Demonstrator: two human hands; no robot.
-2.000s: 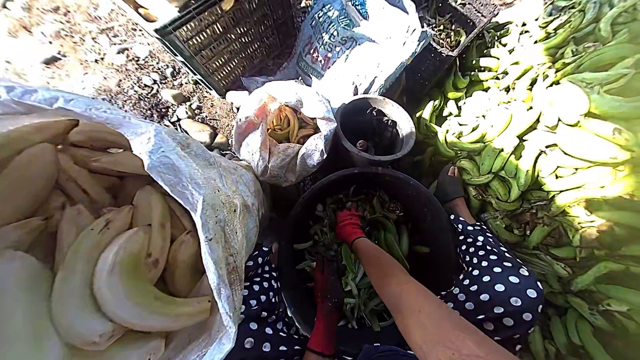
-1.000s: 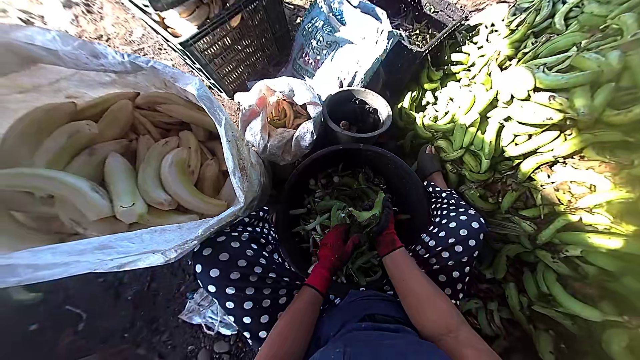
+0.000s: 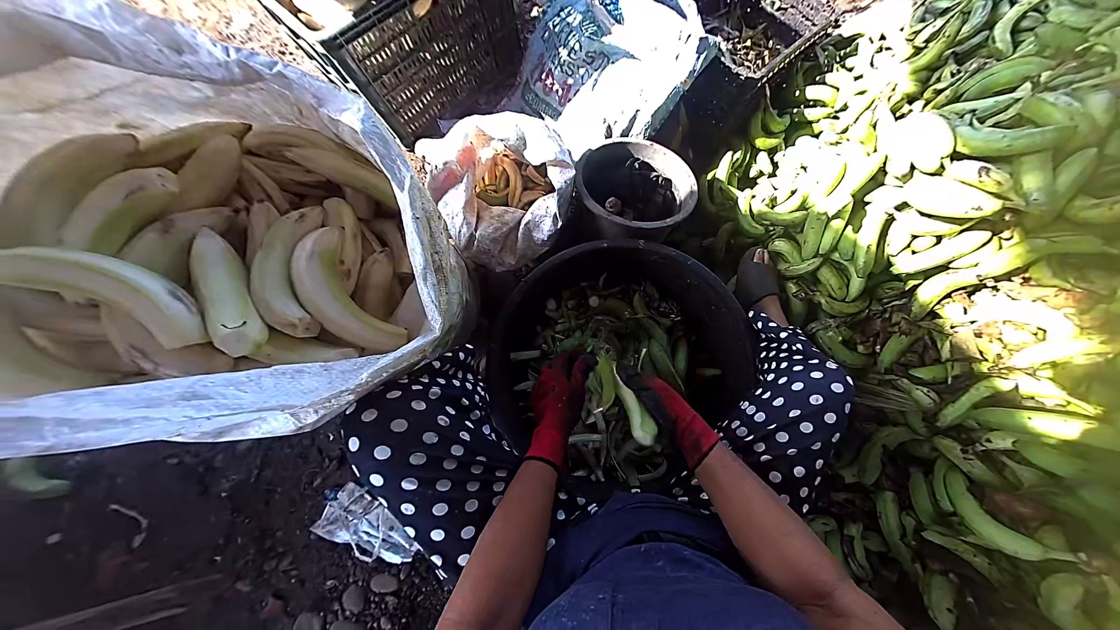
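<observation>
Both my hands wear red gloves with dark palms and fingers, over a large black tub between my knees. A partly peeled green plantain lies between them, its pale flesh showing. My right hand is closed around its right side. My left hand is at a loose green peel; its fingertips are dark and hard to make out. Green peels fill the tub beneath. At left, a big white woven sack holds many peeled plantains.
A grey bucket with dark contents stands behind the tub, beside a small white bag of yellowish pieces. Crates and a printed sack stand farther back. Unpeeled green plantains are heaped at right. A crumpled clear plastic bag lies near my left knee.
Two seconds ago my hands were apart, reaching into the peels. Now they are together over the tub at a plantain with pale flesh exposed. The view has shifted.
</observation>
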